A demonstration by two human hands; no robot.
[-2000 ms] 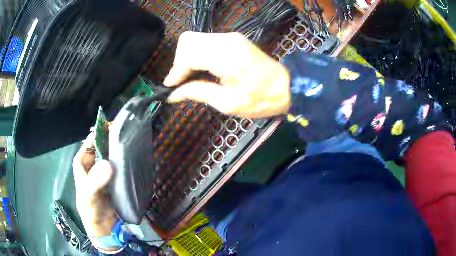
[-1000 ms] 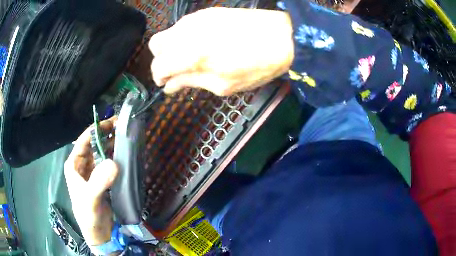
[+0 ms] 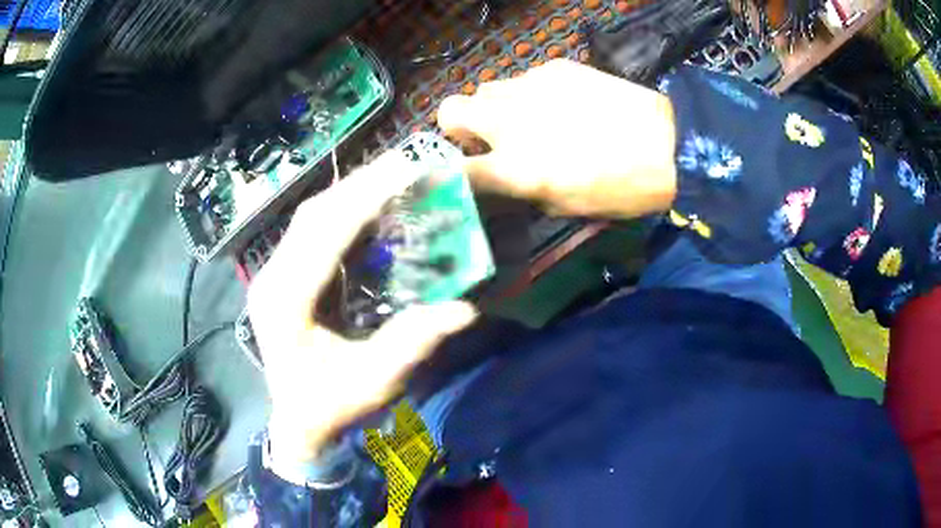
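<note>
A green circuit board [image 3: 439,242] with a blue part is held close in front of me, blurred. My left hand [image 3: 320,330] is shut on it, with the thumb along its near edge and the fingers around the far side. A housing edge shows partly behind the board. My right hand [image 3: 568,139] is just right of the board's upper end, fingers curled; what its fingertips hold is hidden. A second unit, an oblong housing with a green board [image 3: 356,93], lies beyond my left hand, partly under the black hood.
The black fume hood [image 3: 155,93] overhangs the upper left. The perforated mat [image 3: 495,62] lies behind the hands. A small oblong unit [image 3: 96,356] and coiled black cords [image 3: 193,443] lie on the green surface at left. A yellow crate [image 3: 402,454] is below the bench edge.
My left hand has moved right and raised the board, which now shows its face. My right hand has moved right. The second unit and the coiled cords have come into view.
</note>
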